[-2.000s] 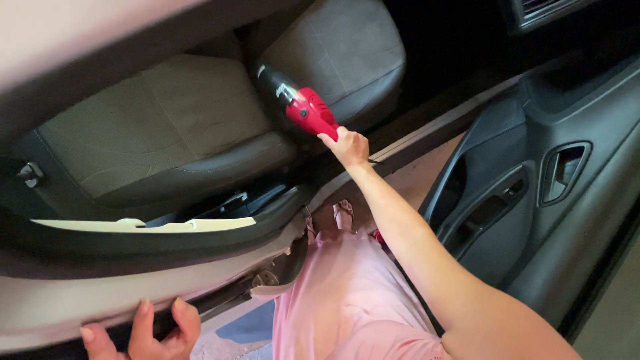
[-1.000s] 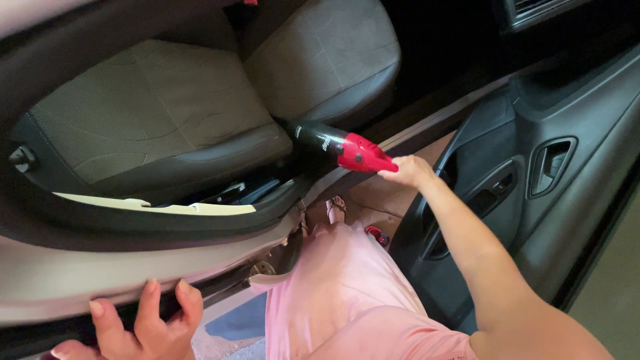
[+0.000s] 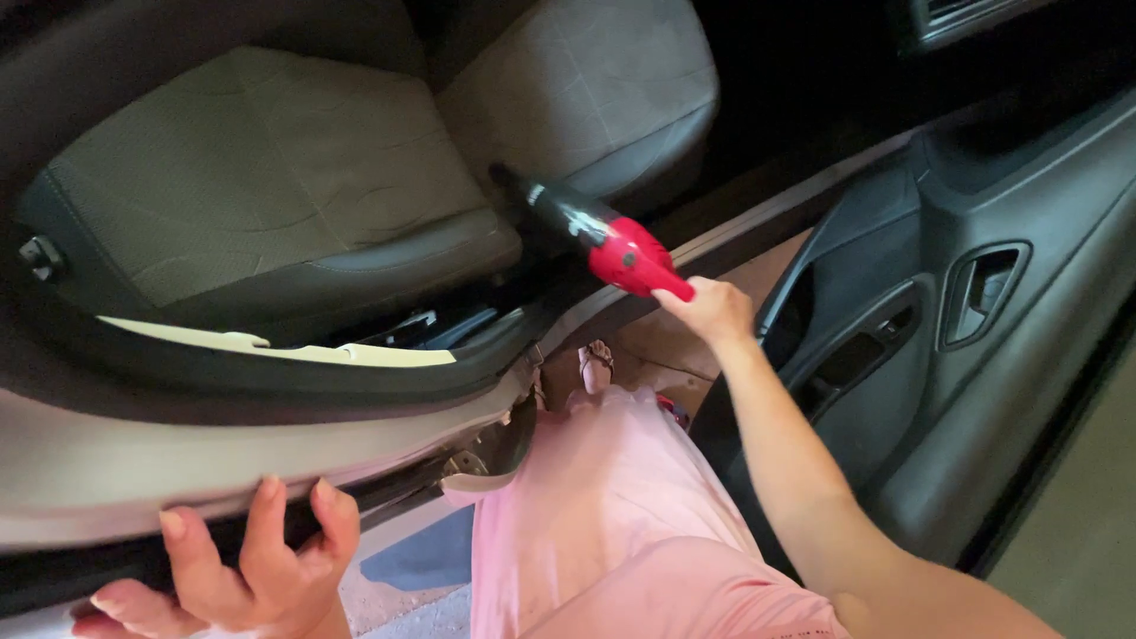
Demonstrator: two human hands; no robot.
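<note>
My right hand (image 3: 710, 311) grips the red handle of a handheld vacuum cleaner (image 3: 628, 256). Its dark, see-through nozzle end points up and left, at the gap between the seat cushion (image 3: 590, 84) and the backrest (image 3: 266, 160) of a car seat. Whether the tip touches the fabric, I cannot tell. At the lower left, my left hand (image 3: 257, 568) rests with spread fingers against the edge of the car's body (image 3: 222, 461), by the door pillar, and holds no object.
An open car door (image 3: 896, 355) with its inner handle (image 3: 985, 293) stands on the right. The door sill (image 3: 754, 217) runs below the seat. A seat-belt buckle or latch (image 3: 40, 257) shows at far left. My sandalled foot (image 3: 596, 366) is on the floor.
My right hand moved down and right with the vacuum cleaner, then back up and left. The nozzle has shifted from the cushion's lower corner to the seat's crease. My left hand stays at the body edge.
</note>
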